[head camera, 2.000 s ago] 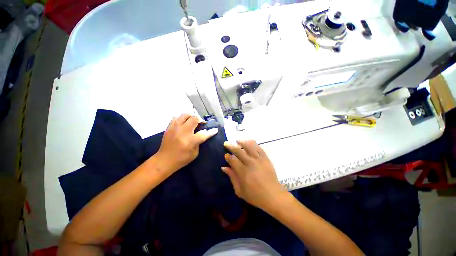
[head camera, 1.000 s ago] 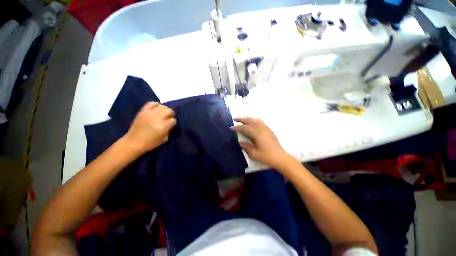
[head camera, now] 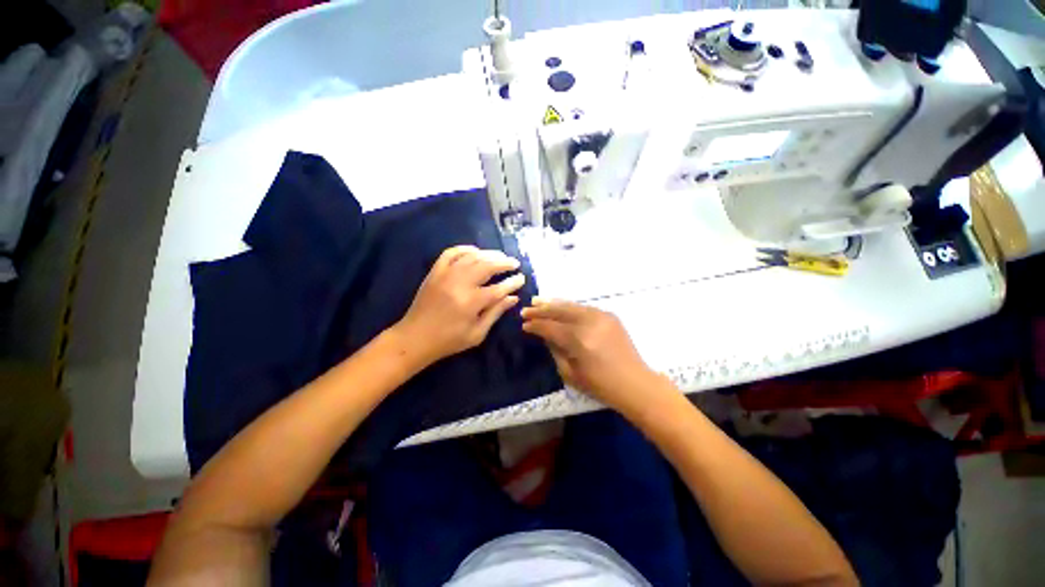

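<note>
A dark navy cut panel (head camera: 413, 247) lies across the left part of the white table, its upper right edge at the presser foot (head camera: 515, 220) of the white sewing machine (head camera: 642, 126). My left hand (head camera: 464, 300) rests on the panel just below the foot, thumb and fingers pinching the fabric near its right edge. My right hand (head camera: 582, 344) is beside it, fingertips together at the panel's right edge. Whether fabric is between those fingertips is hard to see. The needle is too small to make out.
Yellow-handled thread snips (head camera: 816, 263) lie right of the needle area. A black control box (head camera: 944, 255) sits at the table's right end. A printed ruler (head camera: 768, 358) runs along the front edge. A dark fabric pile (head camera: 848, 493) hangs low at right. A pale blue trough (head camera: 275, 69) is behind the table.
My left hand has moved right, from the panel's middle to its right edge near the foot. The panel has spread flatter on the table. My right hand has moved slightly down.
</note>
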